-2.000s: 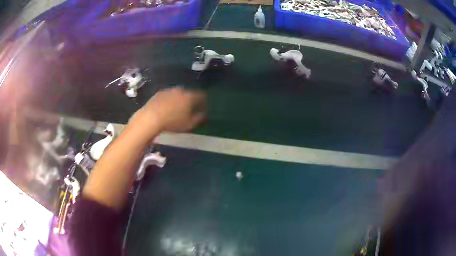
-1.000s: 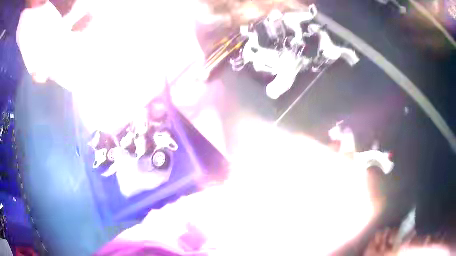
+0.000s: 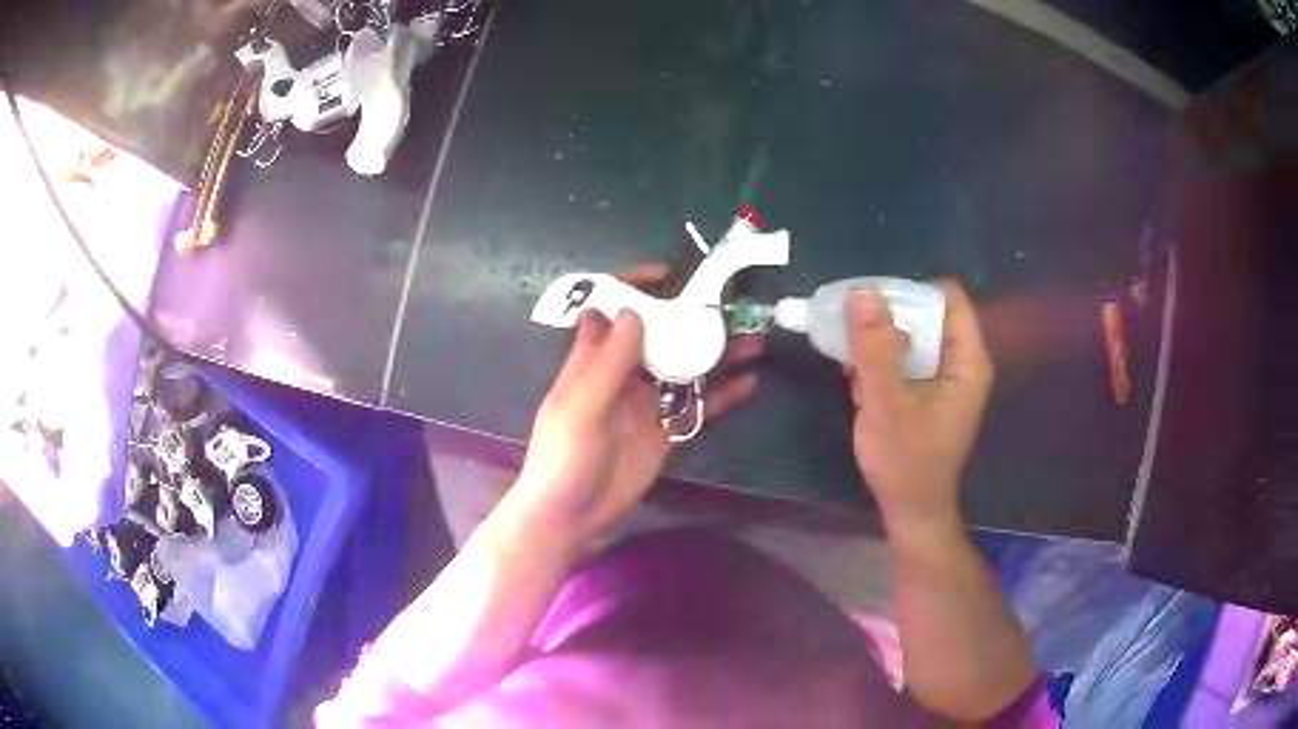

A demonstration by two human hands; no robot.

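A white toy scooter body is held in my left hand over the dark green bench, with my thumb and fingers on its lower left part. A small red spot shows at its top and a silvery wire loop hangs below it. My right hand is closed around a translucent white glue bottle. The bottle lies level and its thin greenish nozzle points left at the middle of the body. Whether the tip touches the body I cannot tell.
A cluster of white toy bodies lies at the upper left of the bench. A blue bin with wheels and parts stands at the lower left. An orange-yellow stick lies at the right.
The view has turned back from the glaring left side to the bench. The toy body is now in my left hand and the glue bottle in my right hand.
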